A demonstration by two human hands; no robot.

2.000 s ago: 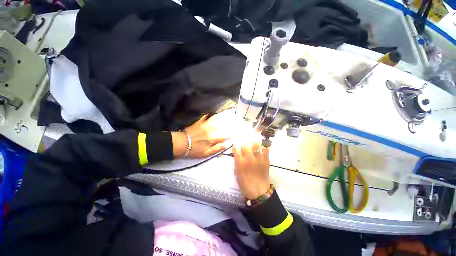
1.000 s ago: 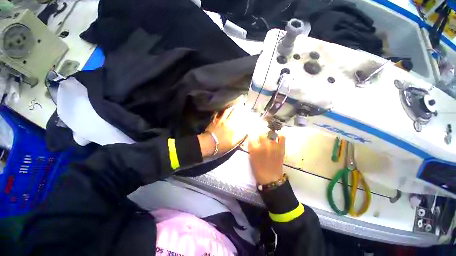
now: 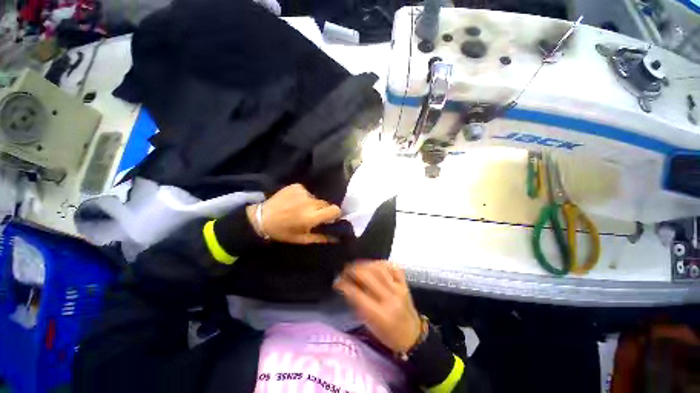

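My left hand point(image 3: 295, 216) pinches the edge of the black garment panel point(image 3: 222, 100), in front of and left of the needle area. A white panel piece point(image 3: 368, 211) shows beside the black cloth, right of my left fingertips. My right hand point(image 3: 382, 298) is blurred, over the black cloth near the table's front edge; whether it holds cloth cannot be told. The white Jack sewing machine point(image 3: 537, 127) stands at the right, its presser foot area point(image 3: 384, 150) washed out by the lamp. A long white panel point(image 3: 173, 211) lies left of my left hand.
Green and yellow scissors point(image 3: 566, 230) lie right of the needle, with a small green and yellow tool point(image 3: 533, 175) beside them. A beige second machine point(image 3: 38, 127) stands far left. A blue plastic basket point(image 3: 65, 307) is at lower left. The grey measuring tape point(image 3: 522, 288) edges the table.
Both hands have moved away from the needle toward my body. The cloth's front edge has come with them and spreads over the table edge. The view has shifted.
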